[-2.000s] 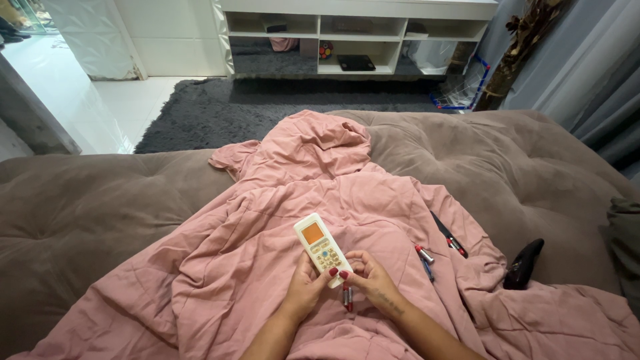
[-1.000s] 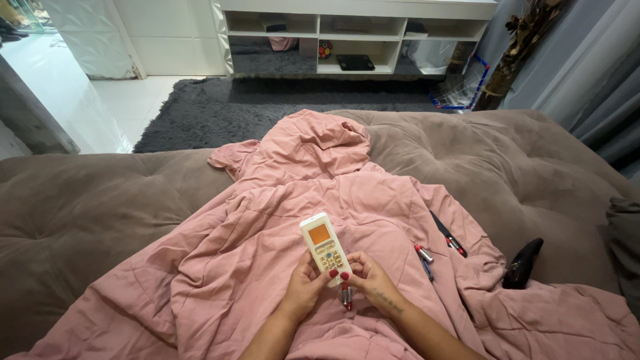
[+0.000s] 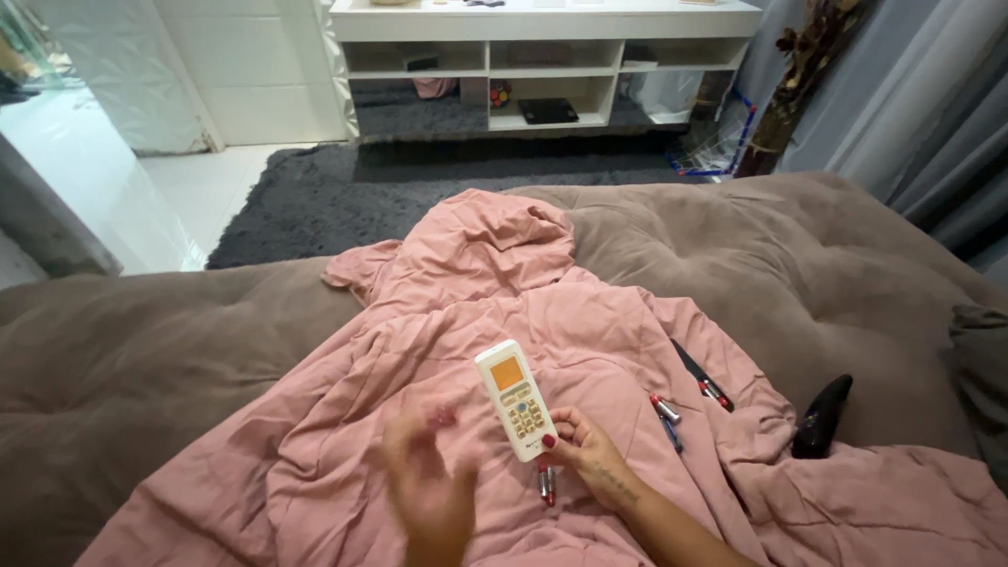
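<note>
My right hand point(image 3: 587, 457) holds a white remote control point(image 3: 516, 400) by its lower end, thumb on the front; its small display glows orange above the buttons. My left hand point(image 3: 429, 472) is lifted to the left of the remote, blurred, fingers apart and holding nothing. Just below the remote, small red and silver tubes, like lipsticks point(image 3: 546, 484), lie on the pink blanket point(image 3: 354, 441). Right of my right hand lie another red and silver tube point(image 3: 665, 409), a blue pen-like item point(image 3: 670, 433) and a black knife-shaped item point(image 3: 697, 374) with red and silver tubes beside it.
A glossy black object point(image 3: 822, 417) rests at the blanket's right side. The blanket covers part of a brown tufted sofa point(image 3: 709, 252). Beyond are a dark shaggy rug point(image 3: 315, 197) and a white shelf unit point(image 3: 543, 27). Grey curtains point(image 3: 890, 94) hang at the right.
My left hand has let go of the remote control and moved left of it. The right hand still holds the remote, which both hands held before.
</note>
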